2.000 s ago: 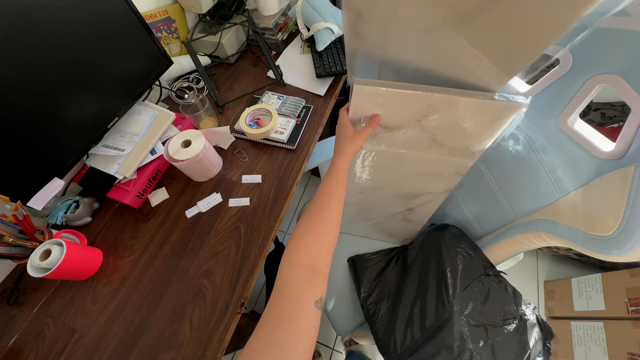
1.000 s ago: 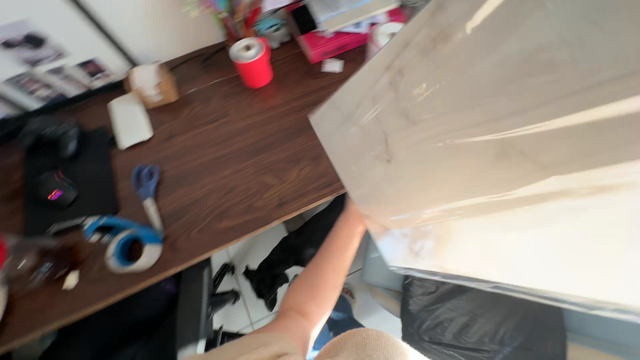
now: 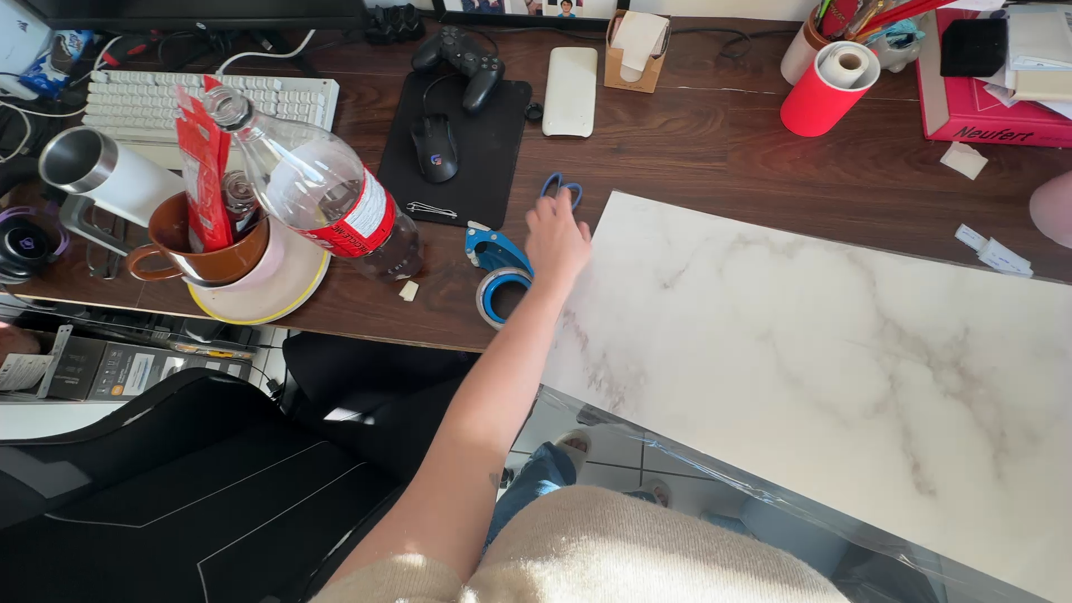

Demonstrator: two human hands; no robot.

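Observation:
My left hand [image 3: 559, 239] reaches over the desk, its fingers at the blue handles of a pair of scissors [image 3: 573, 186]; whether they grip is hard to tell, and the blades are hidden. Just left of the wrist lies a blue tape dispenser [image 3: 500, 251] with a roll of tape. A large marble-patterned sheet [image 3: 804, 360] lies flat across the desk to the right, clear plastic film [image 3: 712, 474] along its near edge. My right hand is out of view.
A plastic bottle [image 3: 322, 184], a brown mug [image 3: 222, 260] on a plate and a keyboard [image 3: 280, 94] stand left. A mouse [image 3: 435, 147] rests on a black pad. A red cup-shaped holder [image 3: 829, 90] is at the back. A black chair [image 3: 209, 494] is below the desk.
The marble-patterned sheet, held up by my left hand earlier, now lies on the desk. My left hand has let go of it and moved to the scissors.

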